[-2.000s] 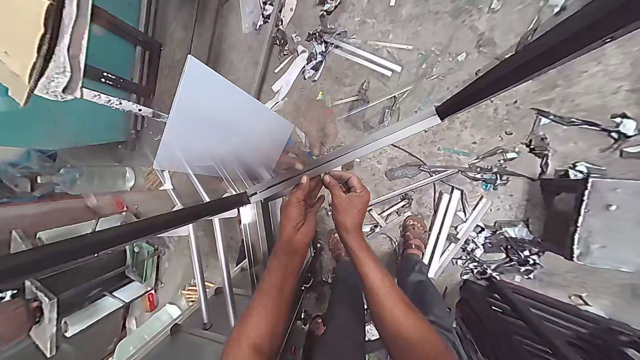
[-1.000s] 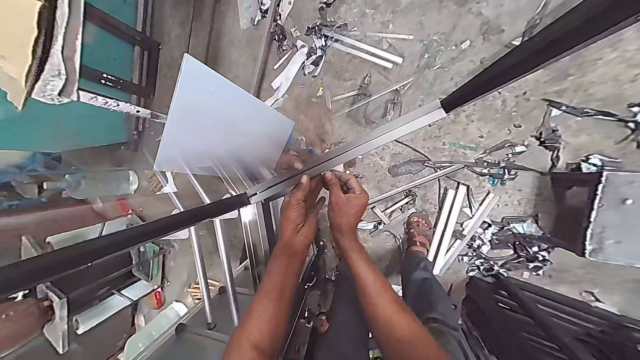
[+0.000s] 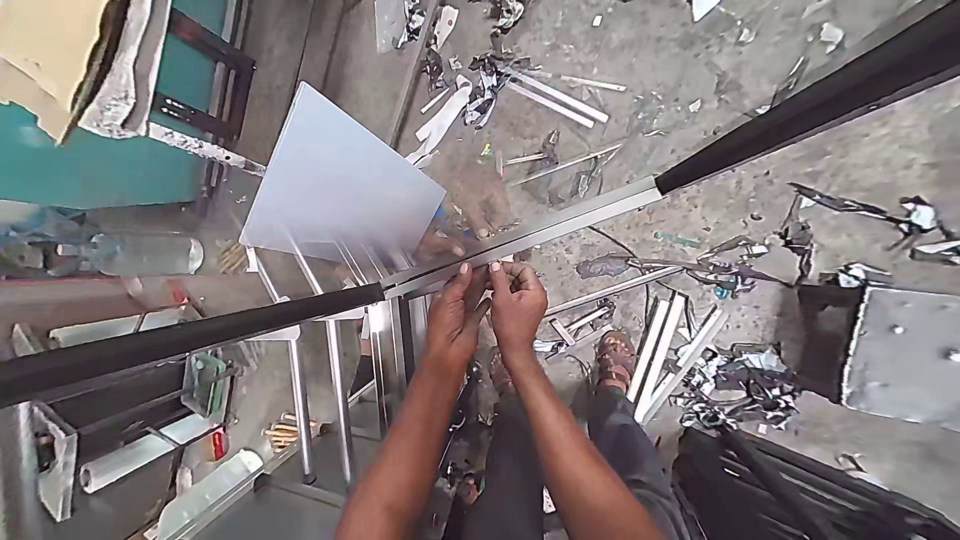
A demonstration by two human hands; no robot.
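Observation:
A long metal profile (image 3: 577, 217) crosses the view at a slant, bare and silvery in its middle stretch, with black covering (image 3: 795, 97) on its right part and its left part. My left hand (image 3: 453, 315) is at the lower edge of the bare stretch, thumb up against it. Right beside it, my right hand (image 3: 517, 300) has thumb and forefinger pinched together at the same edge. Whether something small is between the fingers cannot be made out. A pale flat sheet (image 3: 341, 169) lies up and left of my hands, near several metal tubes (image 3: 337, 382).
Offcut strips (image 3: 660, 345) and crumpled black-and-white scraps (image 3: 750, 382) lie on the concrete floor by my feet. A grey padded seat (image 3: 907, 352) is at the right, dark slatted material (image 3: 750, 480) below it. On the left are a plastic bottle (image 3: 150, 253) and a white roll (image 3: 124, 463).

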